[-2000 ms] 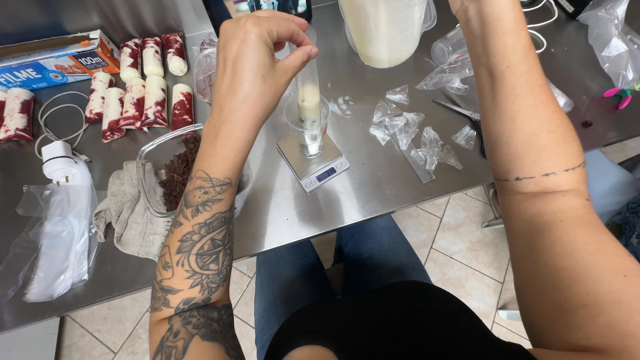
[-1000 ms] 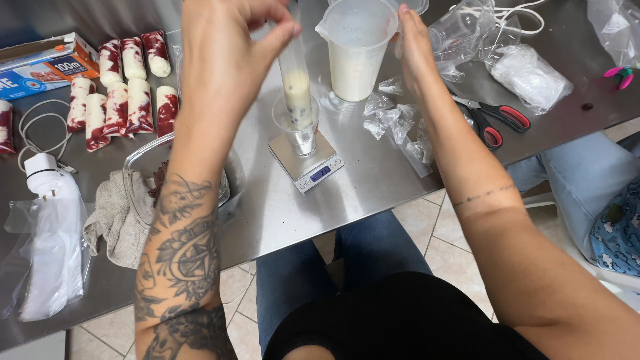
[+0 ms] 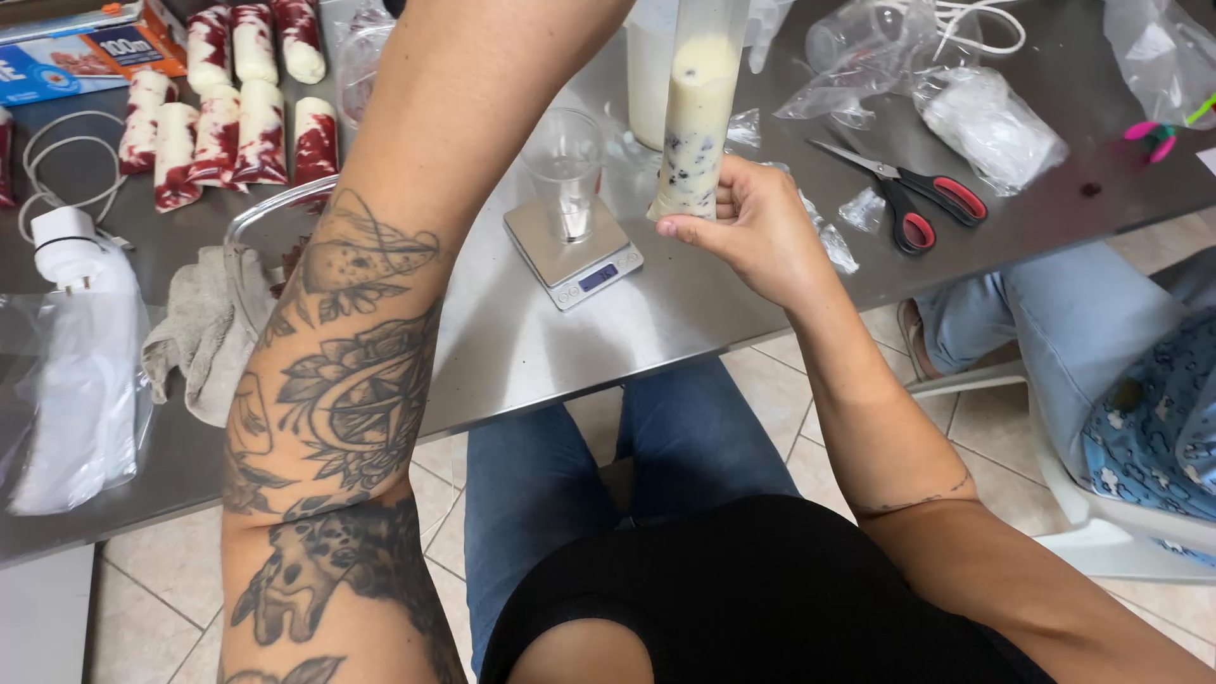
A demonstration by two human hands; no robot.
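My right hand (image 3: 750,223) supports the lower end of a clear plastic sleeve (image 3: 695,128) filled partway with a pale cream mixture with dark bits. The sleeve hangs upright and its top runs out of the frame. My left hand is beyond the top edge; only the tattooed forearm shows. A clear plastic cup (image 3: 562,157) stands on a small digital scale (image 3: 575,256), left of the sleeve. Behind the sleeve, partly hidden, is a translucent jug (image 3: 648,85) of pale liquid.
Red-and-white filled sleeves (image 3: 261,133), a film box (image 3: 85,57), a grey glove (image 3: 204,332) and a plastic container (image 3: 237,223) lie left. Scissors (image 3: 902,190), plastic scraps (image 3: 863,209) and a wrapped packet (image 3: 993,128) lie right. A seated person's legs (image 3: 1016,313) are beyond the table edge.
The filled sleeve has been lifted out of the cup on the scale. My right hand has moved from the jug to the sleeve's bottom. My left hand has risen out of view.
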